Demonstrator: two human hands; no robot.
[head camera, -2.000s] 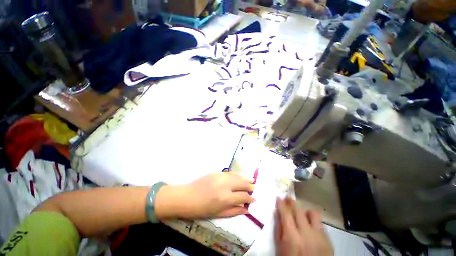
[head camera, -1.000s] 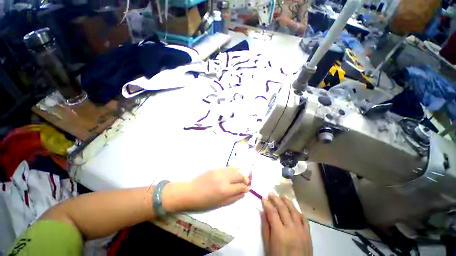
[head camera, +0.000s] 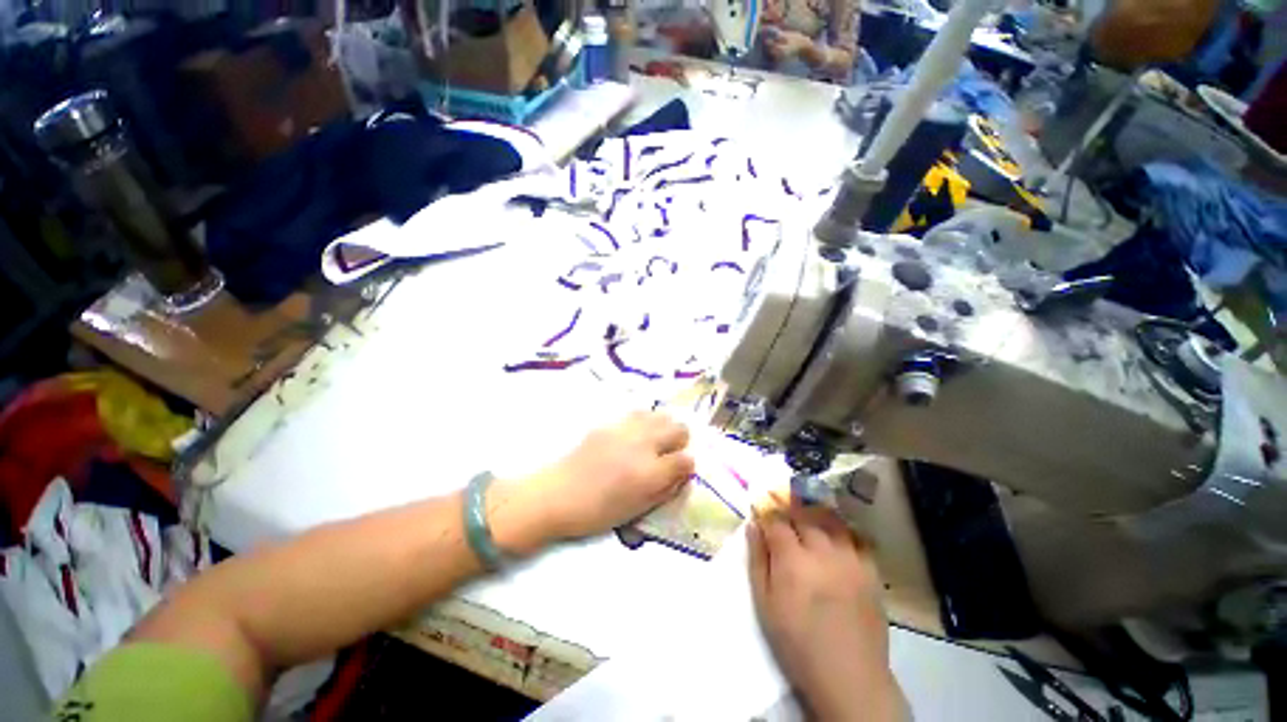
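A white striped trim piece (head camera: 717, 487) with a dark red line lies on the machine bed, just in front of the needle area of the sewing machine (head camera: 974, 367). My left hand (head camera: 628, 473), with a bangle on the wrist, holds the left part of the piece, fingertips close to the needle area. My right hand (head camera: 819, 585) holds its near right part, fingers together. The needle tip is not clearly visible under the machine head.
Sewn pieces (head camera: 663, 233) lie heaped beyond the needle. Navy fabric (head camera: 367, 184) and a flask (head camera: 141, 212) are at the far left. White striped pieces (head camera: 85, 564) hang lower left. A black phone (head camera: 967, 550) and dark snips (head camera: 1052, 691) lie right. A person (head camera: 812, 35) is beyond.
Both hands have moved forward with the piece, closer to the needle area. My right hand first moved left beside the left hand and is now further up. The view has shifted slightly.
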